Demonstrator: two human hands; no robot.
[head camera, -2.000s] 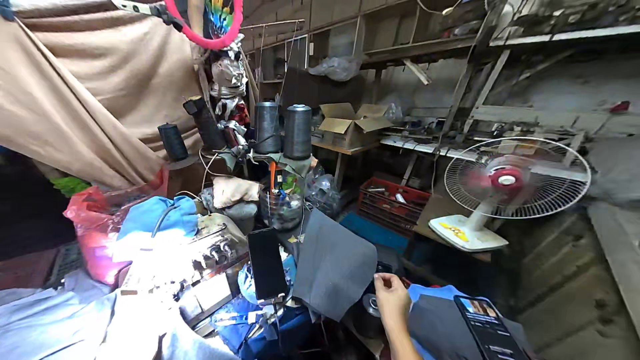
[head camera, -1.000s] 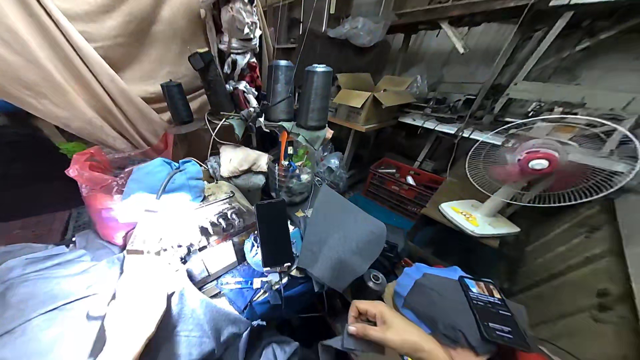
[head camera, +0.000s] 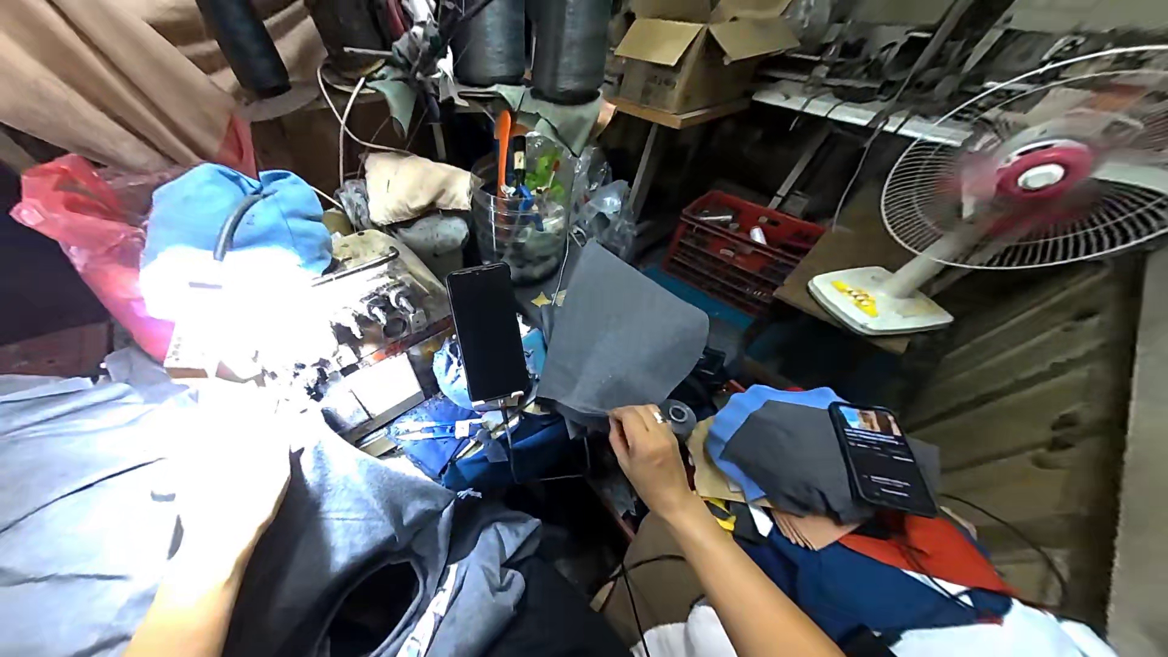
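Observation:
My right hand (head camera: 648, 452), with a ring on it, is at the lower edge of a dark grey fabric panel (head camera: 620, 333), fingertips bent against the cloth; whether they pinch it is unclear. My left hand (head camera: 228, 447) is over a grey-blue garment (head camera: 365, 520) at the lower left, its fingers washed out by a bright lamp glare. Behind it sits a sewing machine (head camera: 388, 301), partly under a light blue cloth (head camera: 242, 219). A black phone (head camera: 488, 333) stands upright on a holder between the machine and the panel.
Another phone (head camera: 883, 461) lies on stacked cloth pieces (head camera: 785, 447) at right. Beyond are a red plastic crate (head camera: 744, 251), a running fan (head camera: 1040, 178) and an open cardboard box (head camera: 680, 68). A clear container (head camera: 520, 224) of tools and dark thread cones (head camera: 570, 46) stand behind the panel.
My right hand has moved up from below the panel to its lower edge. My left hand has come into view over the garment. The view has moved closer to the work area.

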